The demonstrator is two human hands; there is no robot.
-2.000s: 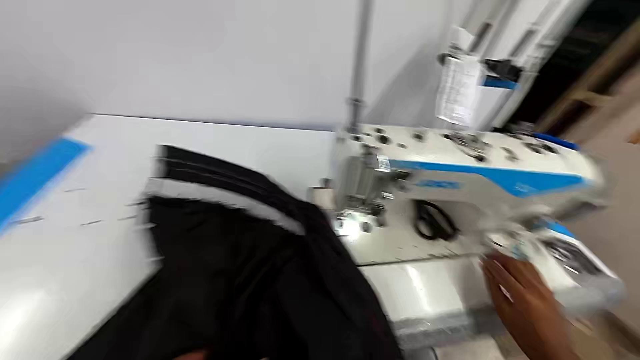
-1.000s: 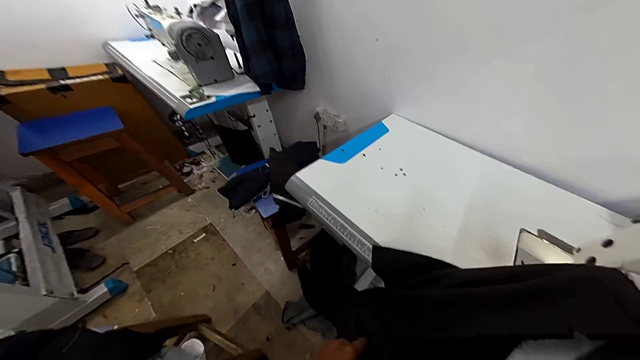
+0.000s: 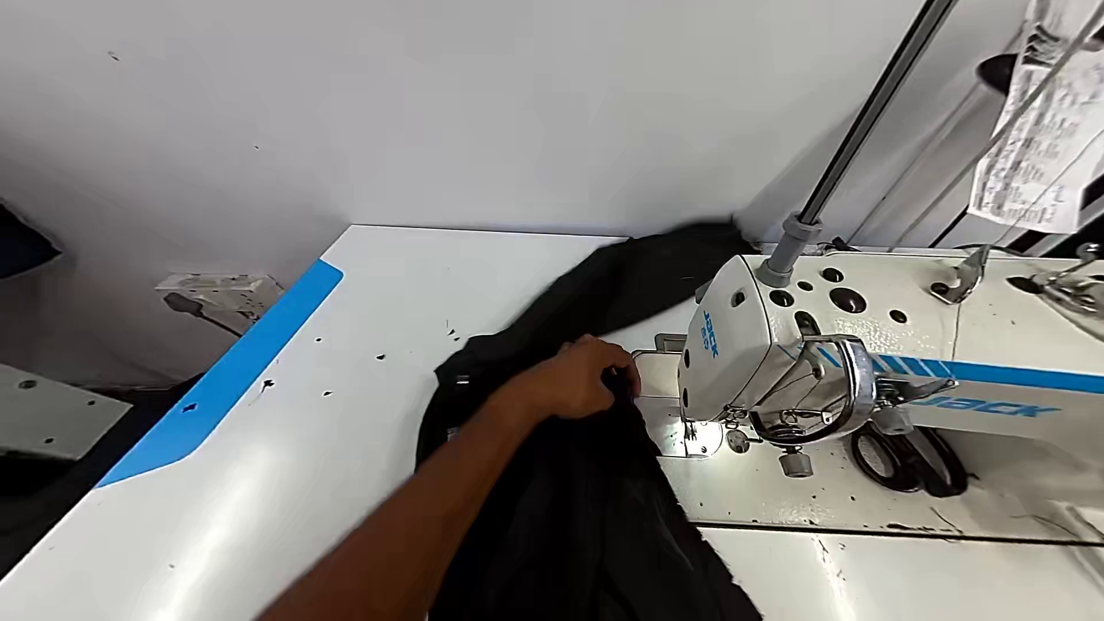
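Note:
Black fabric [image 3: 586,517] lies across the white sewing table, from the near edge back past the left end of a Jack sewing machine [image 3: 862,345]. My left hand [image 3: 578,379] grips a fold of it just left of the needle area, thumb and fingers pinched together. The needle plate [image 3: 703,438] is lit and shows beside the fabric's right edge. My right hand is out of view. Black-handled scissors [image 3: 910,461] rest on the machine bed under the arm.
Blue edging [image 3: 233,371] runs along the table's left corner. A wall socket box [image 3: 222,293] with a plug is beyond it. A metal thread-stand pole [image 3: 871,121] rises behind the machine, and a paper with writing [image 3: 1039,129] hangs at the upper right. Lint dots the tabletop.
The view has swung back from the floor and the other machine. The fabric, spread at the left of the machine two seconds ago, now reaches behind its head. The right hand has left view.

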